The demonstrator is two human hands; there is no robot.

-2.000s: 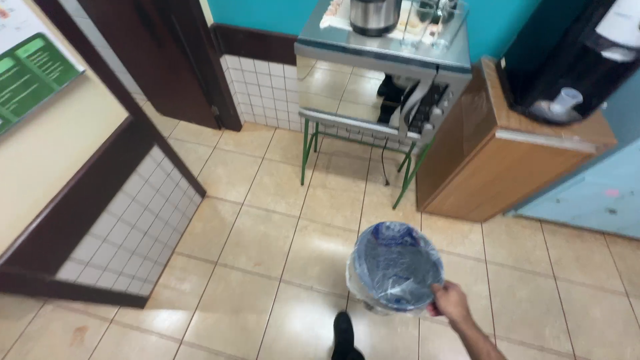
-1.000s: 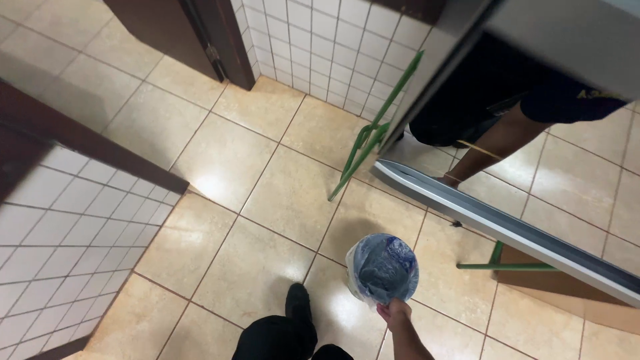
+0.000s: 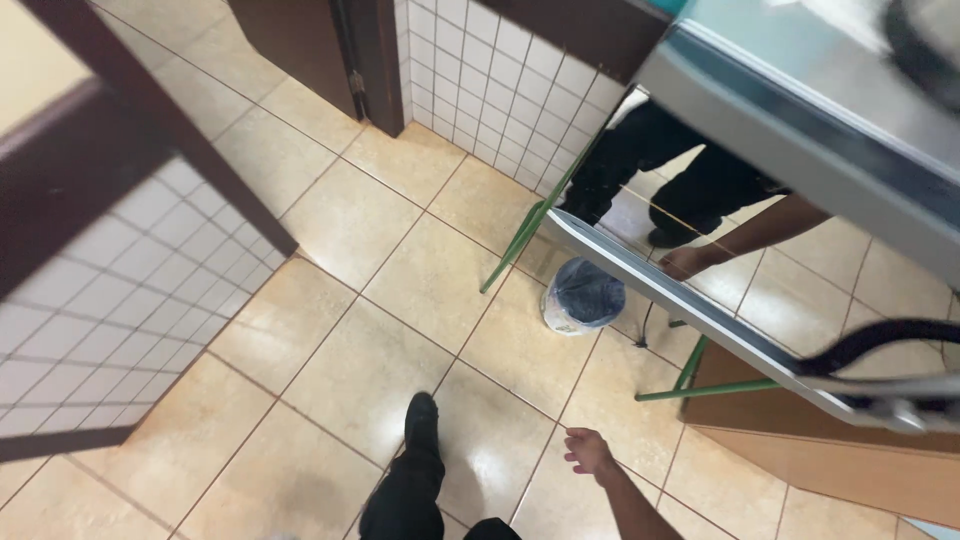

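Note:
My right hand [image 3: 589,452] hangs over the tiled floor at the lower right, fingers loosely apart, holding nothing. Up and slightly left of it, a round bucket [image 3: 581,298] with a dark bag lining stands on the floor, partly under the front edge of a mirror-fronted oven [image 3: 712,217]. A gap of bare tile lies between hand and bucket. The oven's glass reflects dark-clothed legs and an arm. My left hand is out of frame.
Green metal legs [image 3: 517,244] carry the oven, and a black cable [image 3: 645,322] dangles beside the bucket. A wooden cabinet [image 3: 825,450] is at the lower right. Half-tiled wall ends [image 3: 150,300] flank a doorway with a brown door [image 3: 304,45] at upper left. My black shoe [image 3: 421,420] is on the floor.
My right hand held the bucket's rim in both earlier frames; it has let go and is apart from it. The bucket now stands by the oven's legs. The view has moved nearer the oven.

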